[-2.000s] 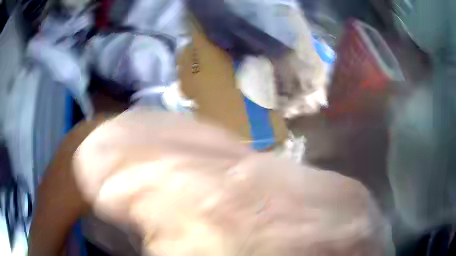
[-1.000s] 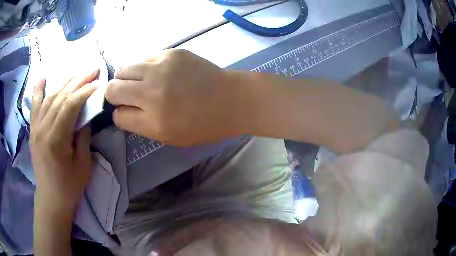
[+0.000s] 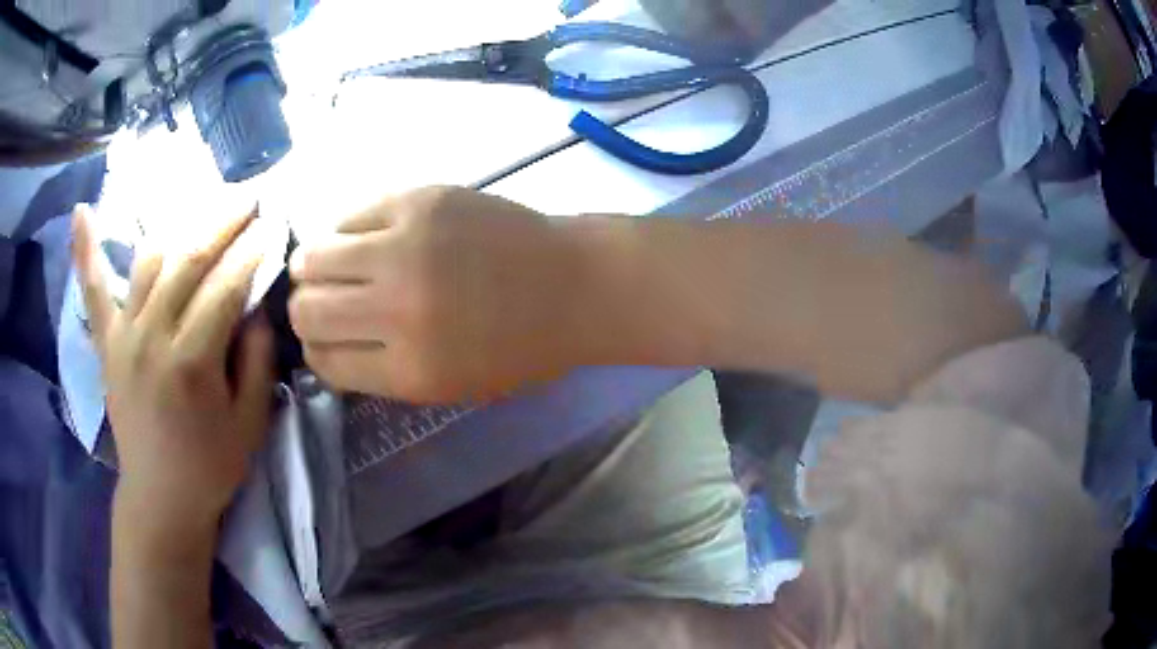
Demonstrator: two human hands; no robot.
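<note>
My left hand [image 3: 184, 336] lies palm down with spread fingers on a light garment panel [image 3: 267, 260] under the glare of the machine lamp. My right hand [image 3: 387, 298] is beside it, fingers curled, pinching the edge of the cloth; a dark strip shows between the hands. The light and dark cloth [image 3: 298, 494] hangs over the front table edge below my hands. The needle area is lost in glare. A grey-blue ribbed knob [image 3: 244, 121] is just above my left fingers.
Blue-handled scissors [image 3: 723, 121] lie on the white machine bed, blades pointing left. The sewing machine head [image 3: 76, 76] is at top left. A printed ruler scale [image 3: 837, 165] runs along the grey table edge. Dark cloth [image 3: 45, 494] is heaped at left; pale cut pieces [image 3: 1078, 241] hang at right.
Two seconds ago the view was blurred and turned to a sleeve and cardboard. Since one second ago the view has shifted, showing the scissors more fully; both hands keep much the same hold.
</note>
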